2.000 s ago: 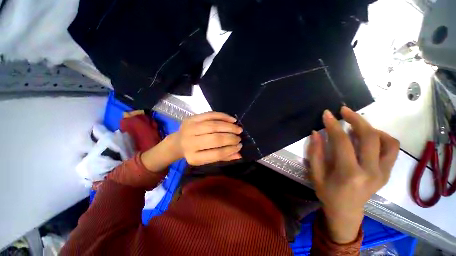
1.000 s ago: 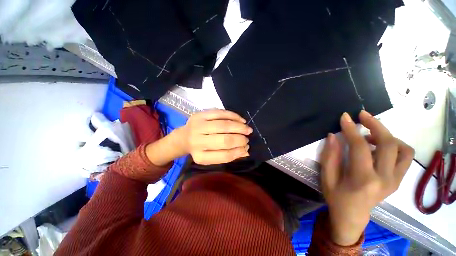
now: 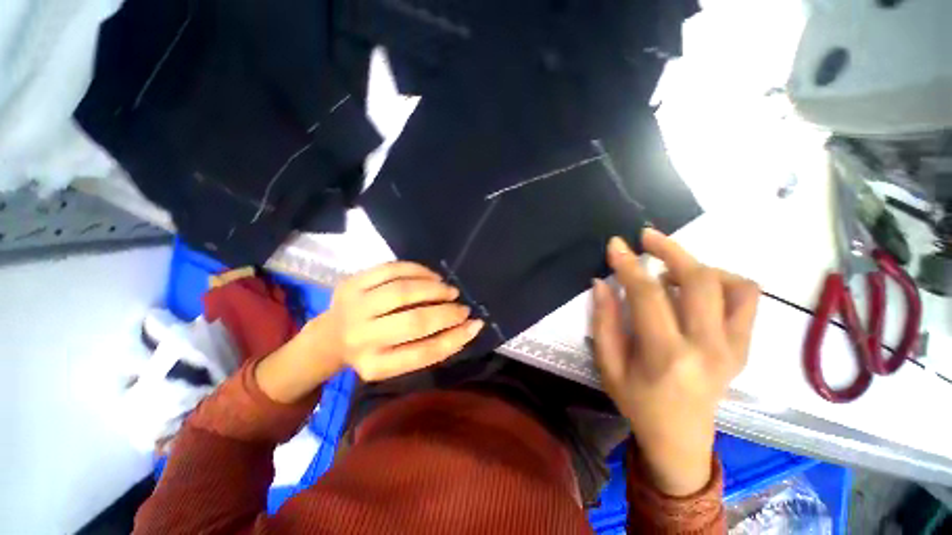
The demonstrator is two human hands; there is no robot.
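A black garment panel (image 3: pixel 553 225) with white marked lines lies on the white table in front of me. A second black panel (image 3: pixel 245 115) with white lines lies to its left. My left hand (image 3: pixel 405 319) rests flat over the near left corner of the first panel, fingers together. My right hand (image 3: pixel 673 324) is at its near right edge, fingers apart and curved, fingertips on or just at the cloth. Whether either hand pinches the cloth cannot be told.
Red-handled shears (image 3: pixel 840 340) lie at the right, with a small dark tool (image 3: pixel 882 225) beside them. The pale machine head (image 3: pixel 872 68) is at the upper right. A ruler strip (image 3: pixel 548 355) runs along the front edge. Blue crates (image 3: pixel 825 481) stand below; the left one holds a red cloth (image 3: pixel 251 316).
The view has shifted, so the cloth, hands and shears appear further left and the small dark tool shows more. The hands keep nearly the same places on the panel.
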